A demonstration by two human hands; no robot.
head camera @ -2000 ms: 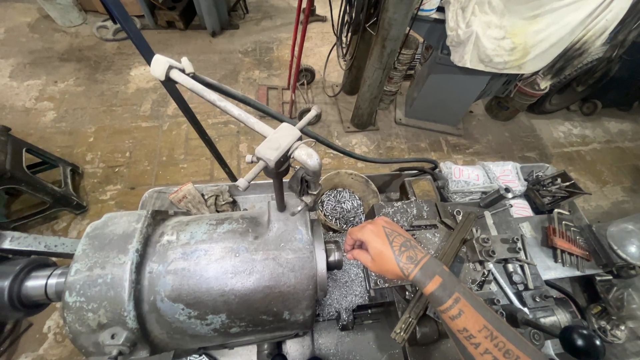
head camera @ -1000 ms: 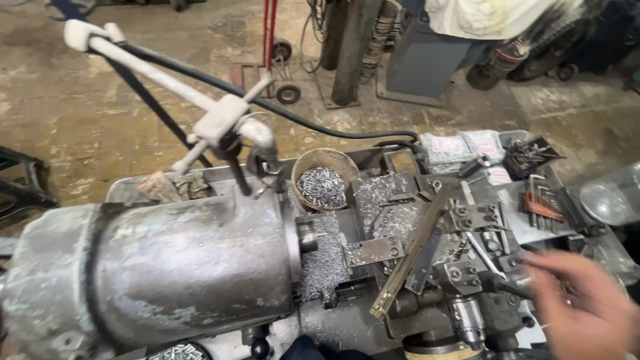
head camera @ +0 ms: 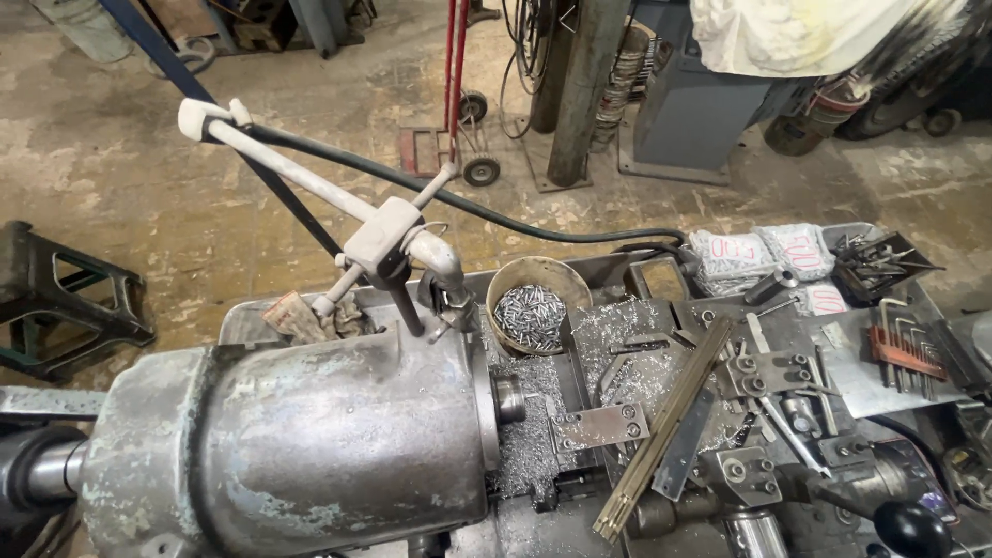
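Note:
Neither of my hands shows in the head view now. A lathe's grey cast headstock (head camera: 341,442) fills the lower left, and its spindle nose with a collet (head camera: 508,397) points right. Metal chips (head camera: 531,442) lie thickly below and right of the collet. A round tub (head camera: 573,283) behind it holds many small metal pins (head camera: 530,318). Brass-coloured hexagonal bars (head camera: 666,430) lie slantwise over the cross slide, beside a flat steel bar (head camera: 686,442). A tool block (head camera: 601,426) faces the collet. A black ball-ended lever (head camera: 911,528) stands at the lower right.
A pipe arm with a clamp (head camera: 384,236) rises over the headstock, with a black hose (head camera: 496,209) behind. Bags of small parts (head camera: 728,256), a box of tools (head camera: 883,267) and a hex key set (head camera: 907,353) lie at the right. A plastic stool (head camera: 66,298) stands left.
A hand was at the collet two seconds ago, then at the lower right by the levers one second ago; now it is out of view. The view has shifted.

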